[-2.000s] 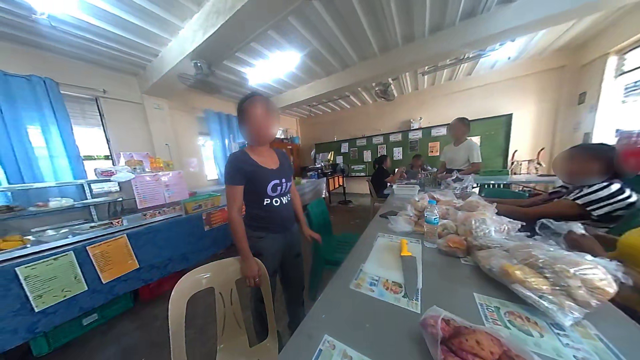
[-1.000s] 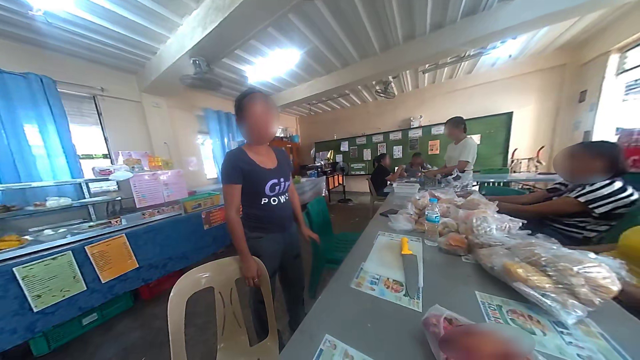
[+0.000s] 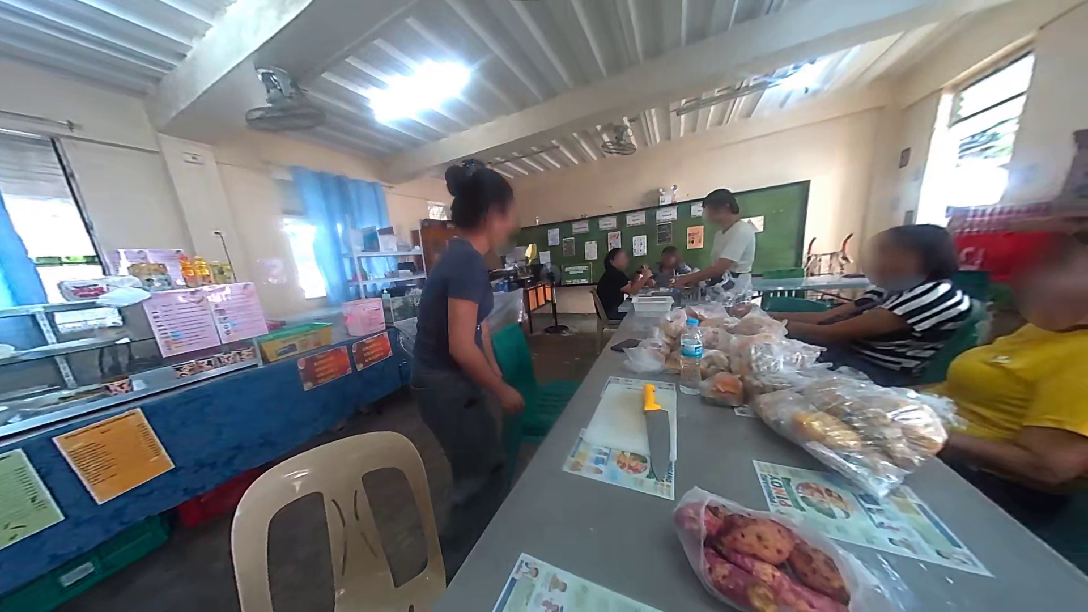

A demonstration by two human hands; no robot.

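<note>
Neither my left hand nor my right hand shows in the head view. On the grey table [image 3: 561, 527] a clear plastic bag of reddish sweet potatoes [image 3: 761, 552] lies at the near edge. Beyond it, a knife with a yellow handle [image 3: 655, 425] rests on a white cutting board [image 3: 620, 416], which lies on a printed placemat [image 3: 633, 463]. A water bottle [image 3: 691, 357] stands upright beside several plastic bags of bread [image 3: 765, 348]. A large clear bag of bread rolls [image 3: 850, 416] partly covers another printed sheet [image 3: 867, 510].
A beige plastic chair [image 3: 340, 510] stands left of the table, near a person in a dark shirt [image 3: 459, 289]. Green chairs [image 3: 544, 391] are behind that person. People sit along the right side [image 3: 901, 306]; another stands at the far end [image 3: 731, 246]. A blue-draped counter [image 3: 221, 408] runs along the left.
The person in the dark shirt faced this way with a hand on the beige chair; now that person is turned right, leaning forward, hand off the chair. The view has swung right.
</note>
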